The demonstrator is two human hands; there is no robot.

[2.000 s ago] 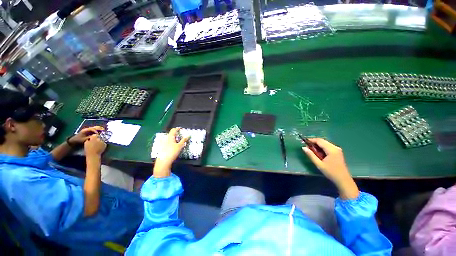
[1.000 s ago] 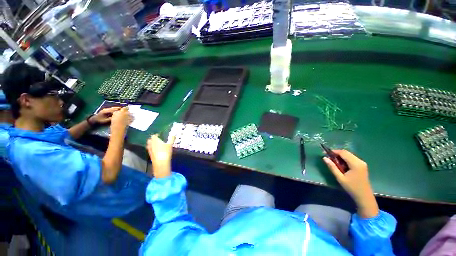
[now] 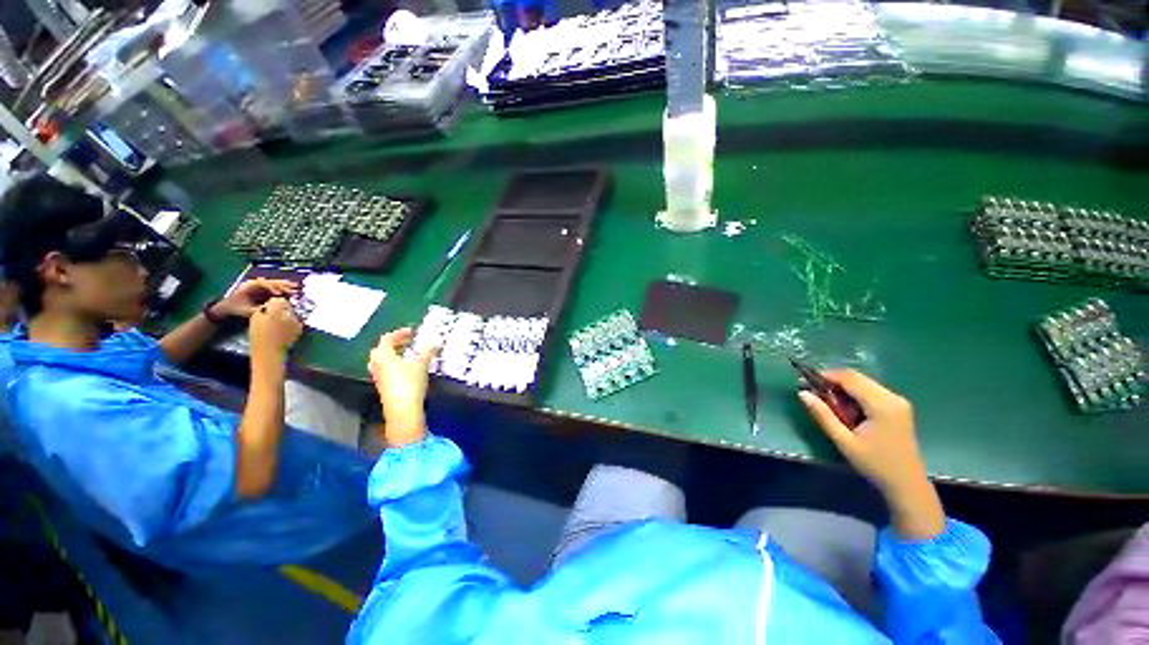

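My left hand (image 3: 401, 378) is at the left edge of the whitish circuit panels (image 3: 502, 353), which lie on the near end of the black compartment tray (image 3: 565, 258). Its fingers are bent close together; whether they grip a panel is too blurred to tell. My right hand (image 3: 872, 426) holds a dark, reddish hand tool (image 3: 834, 397), tip pointing left above the bench. A single green panel (image 3: 612, 354) lies between the tray and the dark mat (image 3: 689, 311). A second thin dark tool (image 3: 751, 388) lies near the bench edge, left of my right hand.
Green offcuts (image 3: 819, 277) lie beyond the mat. Stacked panels (image 3: 1065, 239) and a loose panel (image 3: 1091, 355) are at the right. A wrapped post (image 3: 689, 170) stands behind. A pen (image 3: 451, 256) lies left of the tray. A neighbour in a blue smock (image 3: 164, 428) works at the left.
My left hand has left the top of the whitish panels for their left edge. Since one second ago it has shifted only slightly. My right hand still holds its tool. The view has turned.
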